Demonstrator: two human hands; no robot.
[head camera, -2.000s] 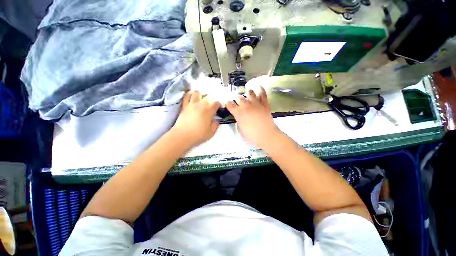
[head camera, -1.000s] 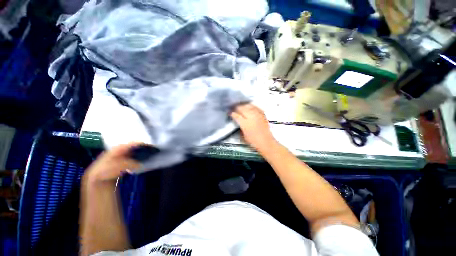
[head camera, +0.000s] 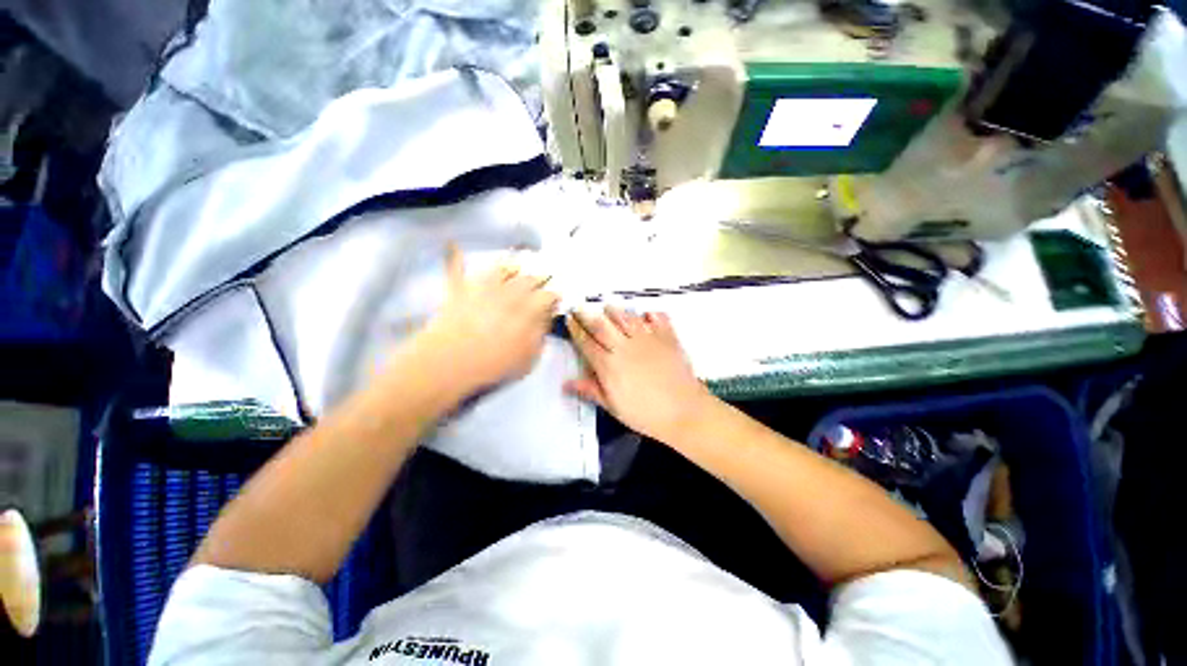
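Observation:
A pale grey garment panel (head camera: 345, 312) with dark edge strips lies left of and in front of the sewing machine (head camera: 651, 104), and its lower part hangs over the table's front edge. My left hand (head camera: 492, 319) is on the cloth, slightly blurred, with its fingertips at a small dark piece of the edge. My right hand (head camera: 638, 371) meets it there, thumb and fingers pinching the cloth edge just in front of the needle area (head camera: 641, 202). The fingertips of both hands nearly touch. The cloth between them is partly hidden by the fingers.
Black-handled scissors (head camera: 898, 276) lie under the machine arm, beside a thin metal tool. A dark strip runs along the white table (head camera: 807, 312). A blue crate (head camera: 169, 546) stands below left. Another blue crate (head camera: 1074, 520) at right holds odds and ends.
The cloth has been turned so its pale side with dark strips shows. My left hand has moved up and right from the table's front edge to meet my right hand near the needle.

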